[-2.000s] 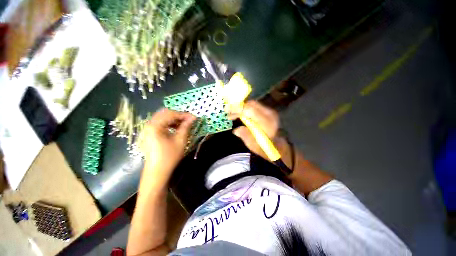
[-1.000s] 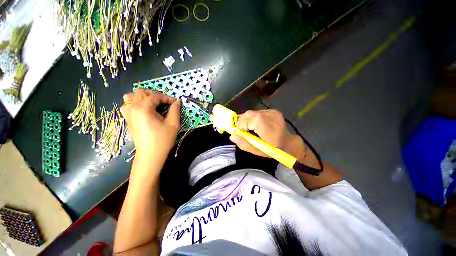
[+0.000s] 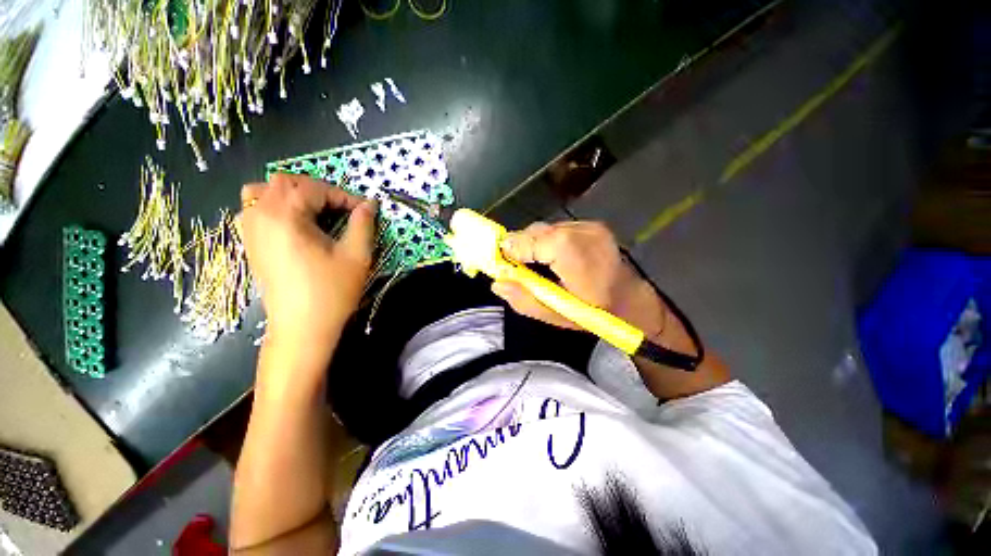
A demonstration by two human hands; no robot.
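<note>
The green panel (image 3: 405, 161) with rows of round boards with white and dark centres lies on the dark mat in front of me. My right hand (image 3: 565, 272) holds the yellow soldering iron (image 3: 574, 307), its dark tip reaching over the middle of the panel. My left hand (image 3: 308, 244) rests over the panel's left part, thumb and forefinger brought close near the iron tip. A thin lead wire (image 3: 380, 285) hangs below these fingers; what the fingertips pinch is too small to tell.
Loose lead wires (image 3: 217, 277) lie left of my left hand, with a spare green strip (image 3: 84, 301) farther left. Wired boards (image 3: 217, 54) and white scraps (image 3: 350, 115) lie beyond. A dark part block (image 3: 35, 489) sits on cardboard. A blue bin (image 3: 924, 337) stands right.
The iron was higher and more upright over the panel's right side two seconds ago; its tip is now at the panel's middle by my left fingers. The whole view has shifted.
</note>
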